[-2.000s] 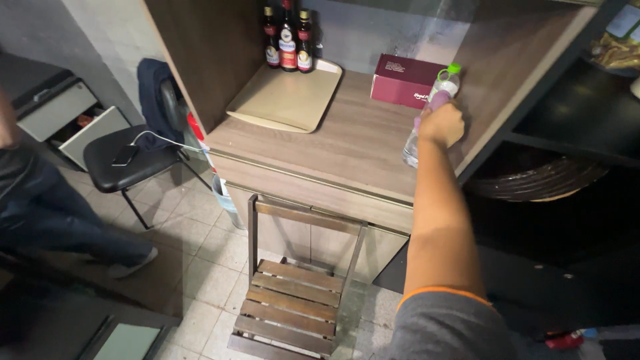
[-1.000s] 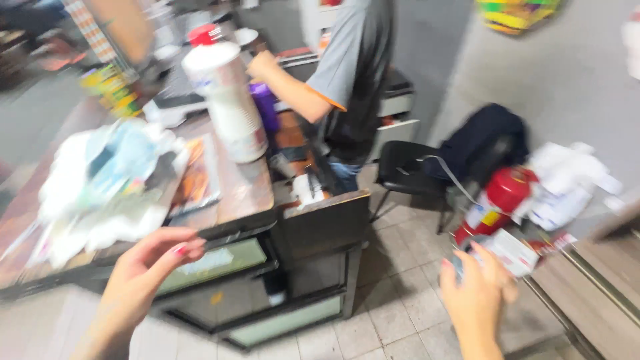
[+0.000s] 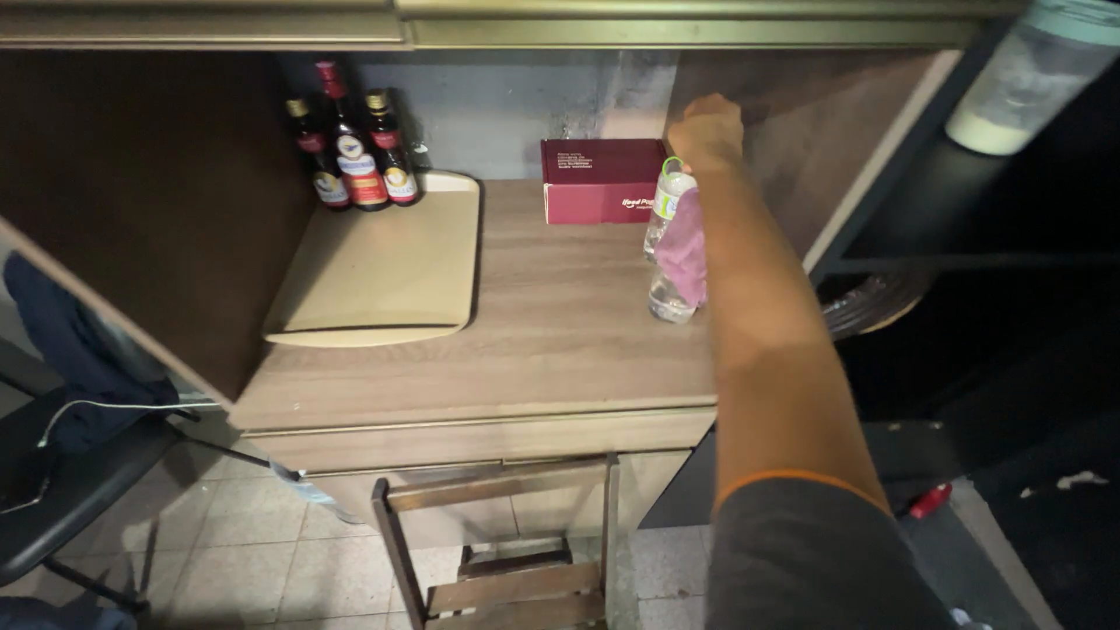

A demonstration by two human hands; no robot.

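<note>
My right hand reaches from the lower right to the back of the wooden cabinet shelf, its fingers curled; what lies inside them is hidden. Just below the wrist stand clear plastic bottles, one with a green ring at its top. A pink cloth hangs against them beside my forearm. Close to the hand on its left sits a maroon box. Dark glass bottles with red labels stand at the back left, behind a beige tray. My left hand is out of view.
A folding wooden chair stands before the cabinet. At the left is a black chair with a white cable and dark cloth. A container with a pale lid is at the upper right, near dark shelving.
The view has swung back from the cluttered counter and the co-worker to the cabinet. Both my hands showed empty space around them a second ago; now only my right hand shows, deep over the shelf.
</note>
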